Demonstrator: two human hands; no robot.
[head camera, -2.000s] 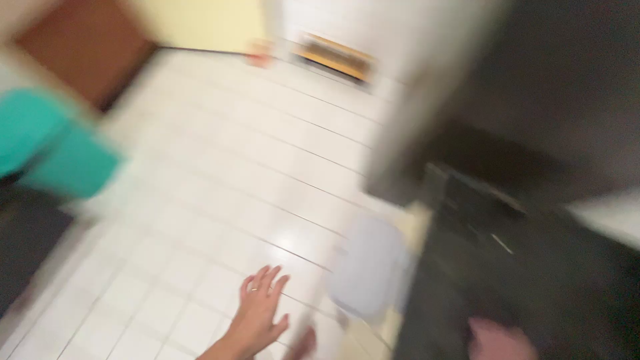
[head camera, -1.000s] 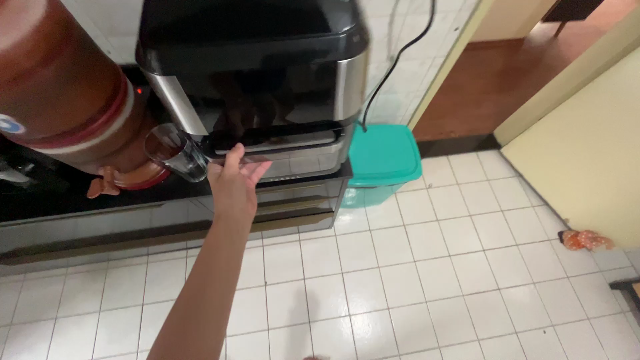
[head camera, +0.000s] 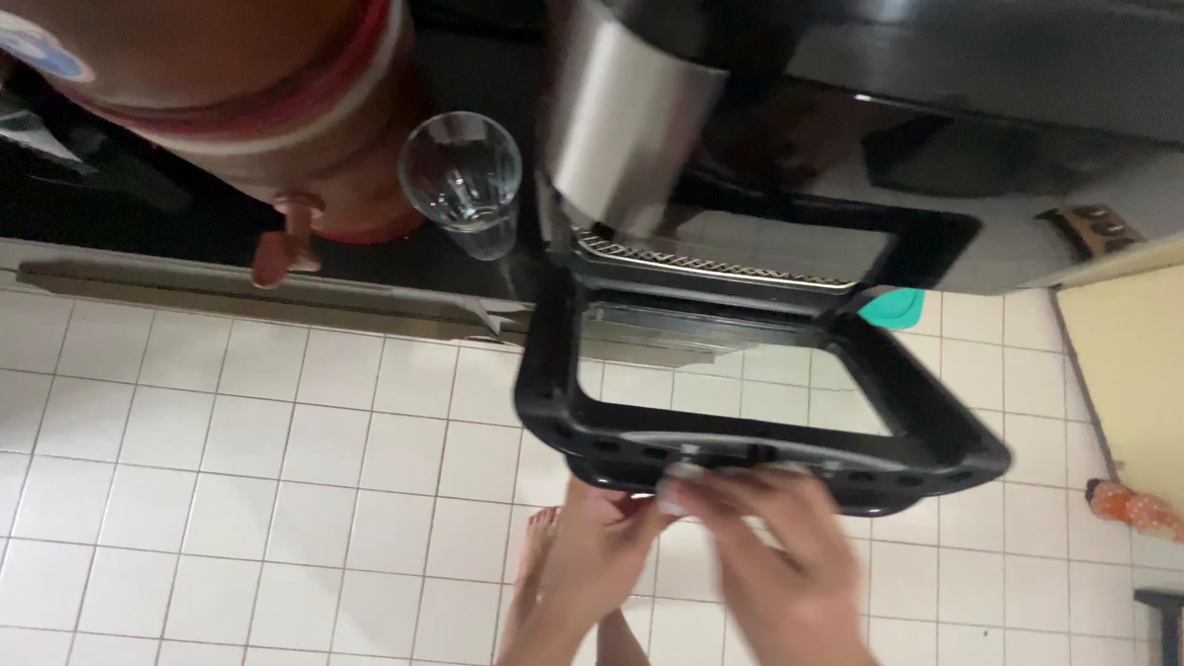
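A countertop oven (head camera: 786, 139) with a black glossy body and a silver side strip stands at the upper right. Its black-framed glass door (head camera: 712, 421) is swung down toward me, and a wire rack (head camera: 712, 265) shows inside. My left hand (head camera: 606, 546) is at the underside of the door's outer edge, its fingertips partly hidden by the frame. Beside it, my right hand (head camera: 782, 536) is blurred, with fingers bent around a small whitish thing (head camera: 680, 488) at the door handle. What that whitish thing is, I cannot tell.
A clear drinking glass (head camera: 462, 185) stands left of the oven on the black counter (head camera: 370, 273). Behind it is a brown clay water dispenser (head camera: 250, 120) with a tap (head camera: 285, 242). A teal lid (head camera: 895, 308) shows low behind the door; an orange figure (head camera: 1133, 509) is on the tiled floor at right.
The oven door, closed one second ago with one hand at its handle, is now down. A second hand has come to its edge. The view is closer to the oven.
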